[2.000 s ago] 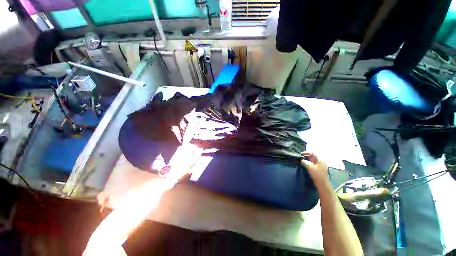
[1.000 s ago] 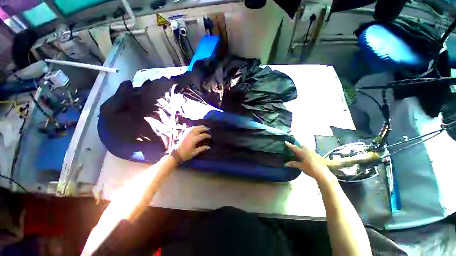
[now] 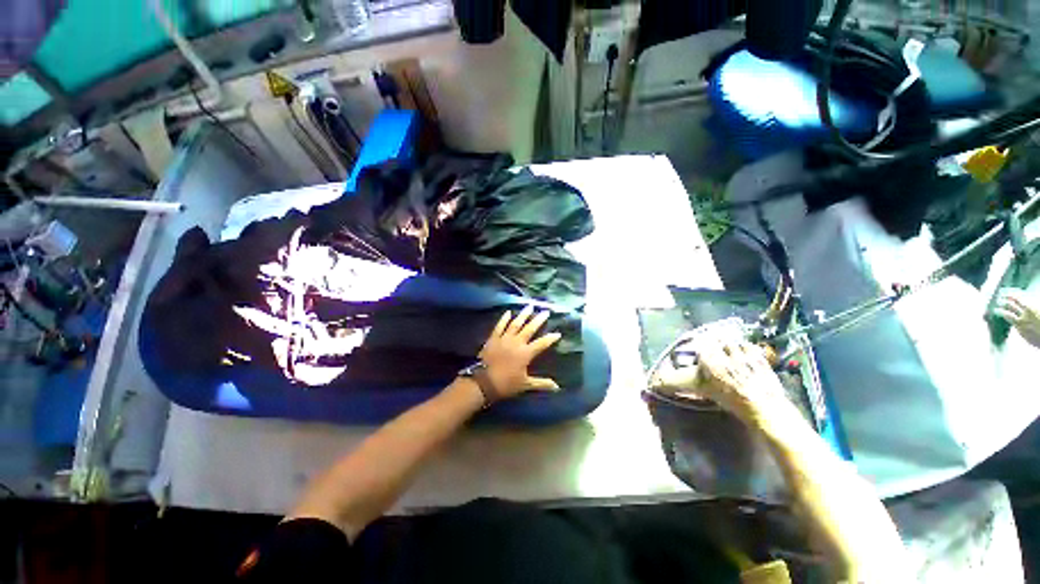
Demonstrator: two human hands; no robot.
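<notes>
A black garment (image 3: 445,342) lies over the dark blue padded form (image 3: 593,371), bunched behind it, with bright sun glare on its left part. My left hand (image 3: 519,351) lies with fingers spread on the garment near the form's right end, pressing it flat; it holds nothing. My right hand (image 3: 736,367) is closed over the handle of the steam iron (image 3: 675,371). The iron rests on the dark grey mat (image 3: 713,451) right of the form. The hand hides the handle.
The white table top (image 3: 433,468) lies under the form. A blue block (image 3: 386,146) stands behind the garment. Hoses and cords run from the iron to the upper right. A bright blue neighbouring form (image 3: 776,97) is beyond. Another person's hand (image 3: 1018,314) shows at the right edge.
The garment now covers the form's front, laid down from its bunched state. My left hand has moved right along it. My right hand has left the garment and taken the iron's handle. The view has shifted right.
</notes>
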